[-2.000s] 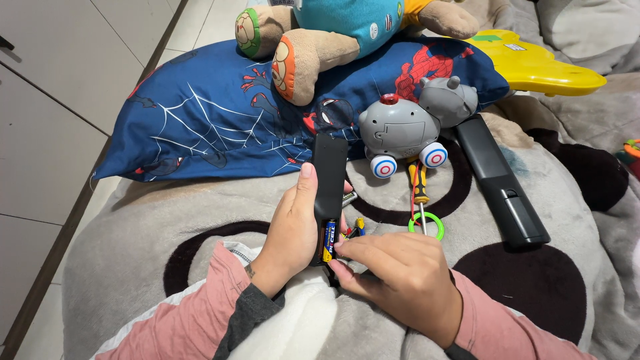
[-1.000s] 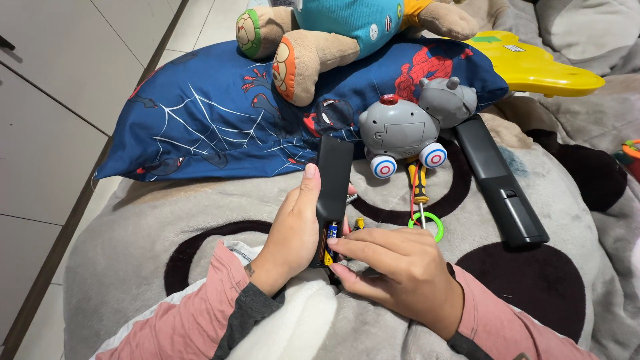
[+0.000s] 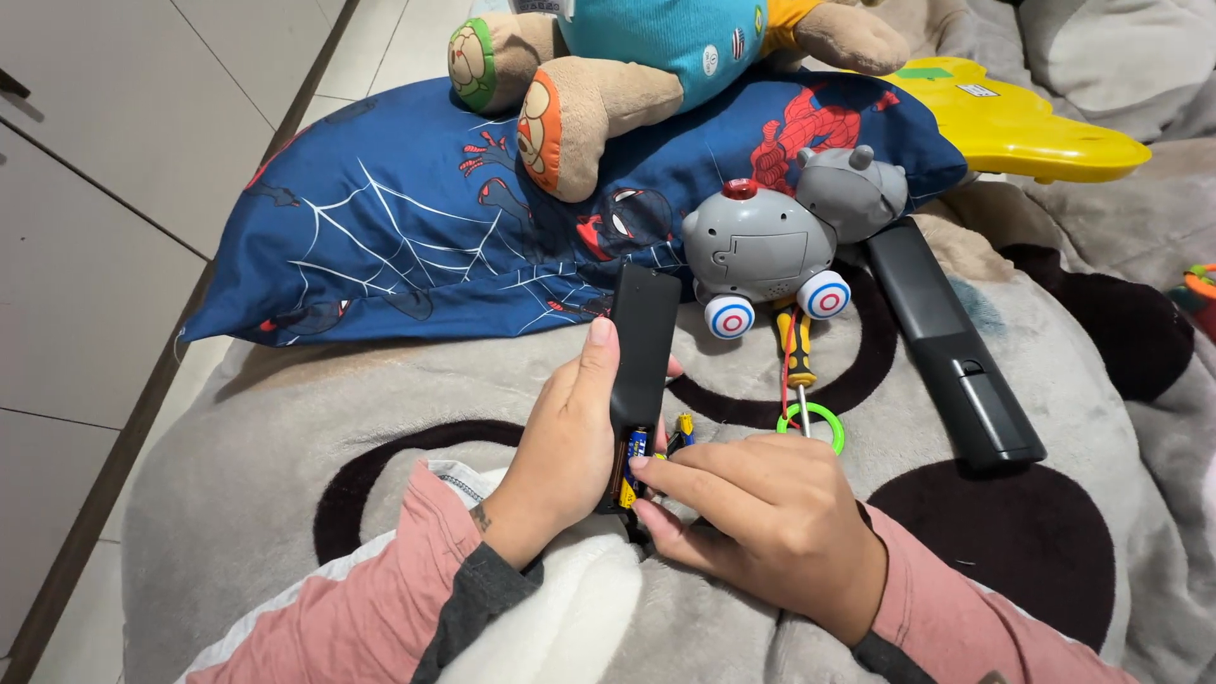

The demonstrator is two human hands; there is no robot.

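My left hand (image 3: 562,442) grips a black remote control (image 3: 644,337), its back facing up and its battery compartment uncovered at the lower end. A blue and yellow battery (image 3: 636,465) lies in that compartment, and the index fingertip of my right hand (image 3: 769,518) touches it. The right thumb is by the remote's lower edge. Just beyond the remote, another blue and yellow battery (image 3: 686,429) shows, partly hidden by my fingers. A yellow and black-handled screwdriver (image 3: 796,353) lies farther right, its shaft crossing a green ring (image 3: 836,432); my right hand hides its tip.
A grey animal toy on wheels (image 3: 760,242) stands against a blue printed pillow (image 3: 408,218). A second black remote control (image 3: 950,342) lies at right on the grey patterned blanket (image 3: 237,446). A plush toy (image 3: 627,95) and a yellow plastic object (image 3: 1026,128) are behind. Cabinet fronts (image 3: 114,171) stand at left.
The right fingers have shifted slightly around the battery at the compartment. The left hand holds the remote as before, with the remote moved slightly to the right.
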